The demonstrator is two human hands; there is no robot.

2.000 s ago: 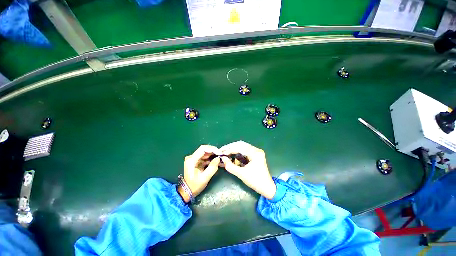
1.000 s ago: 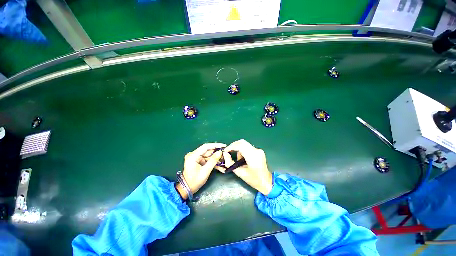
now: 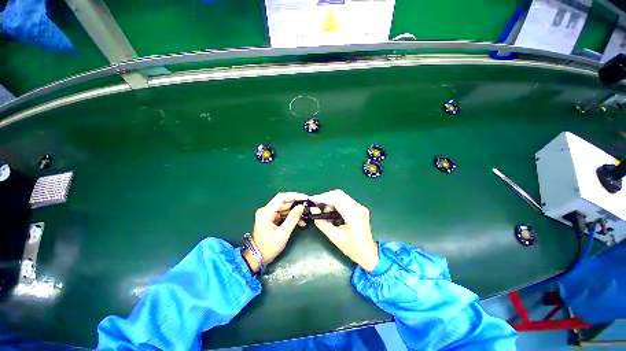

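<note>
My left hand (image 3: pixel 276 223) is at the lower middle, its fingertips closed on a small dark round module (image 3: pixel 303 208), mostly hidden by the fingers. My right hand (image 3: pixel 349 226) touches it from the right and holds black tweezers (image 3: pixel 327 214), their tip at the module. Several black round modules with yellow centres lie on the belt beyond my hands: one up left (image 3: pixel 265 153), a touching pair (image 3: pixel 375 152), one to the right (image 3: pixel 445 164).
The green belt (image 3: pixel 171 185) spans the view. At right are a white box (image 3: pixel 573 182), a silver pen-like tool (image 3: pixel 516 188) and another module (image 3: pixel 524 234). At left are a ribbed white tray (image 3: pixel 51 188) and a metal strip (image 3: pixel 31 252). A rail (image 3: pixel 206 70) runs behind.
The black tweezers in my right hand have turned from slanting down-left to nearly level. Some farther modules have shifted left along the belt. The view has tilted slightly.
</note>
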